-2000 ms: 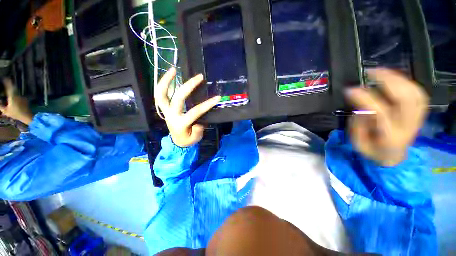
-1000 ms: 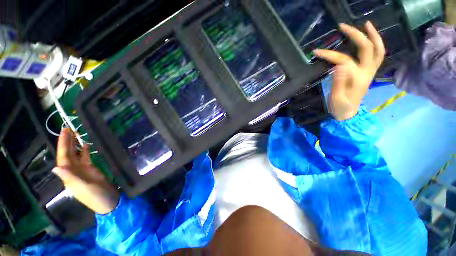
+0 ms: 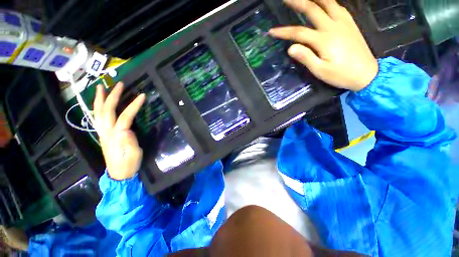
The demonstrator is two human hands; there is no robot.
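Observation:
A black foam phone tray [image 3: 192, 131] lies tilted in front of me. Three of its slots show a smartphone each: left [image 3: 168, 135], middle [image 3: 209, 95] and right [image 3: 266, 55]. The screens are dark with green and white text and a bright strip at the lower edge. My left hand [image 3: 120, 138] lies over the tray's left end, fingers spread, holding nothing. My right hand [image 3: 329, 47] is over the right part of the tray, fingers apart, index fingertip over the right phone's screen. Whether it touches the glass I cannot tell. The right hand hides the tray's right part.
A white power strip with violet sockets [image 3: 34, 54] is at the upper left, with a thin white cable [image 3: 80, 120] below it. More black trays with phones [image 3: 58, 160] stand at the left. A neighbour's blue sleeve [image 3: 70, 243] shows at the lower left.
The view has shifted. My left hand has moved onto the tray's left end. My right hand has moved inward over the tray, and the screens still show green text.

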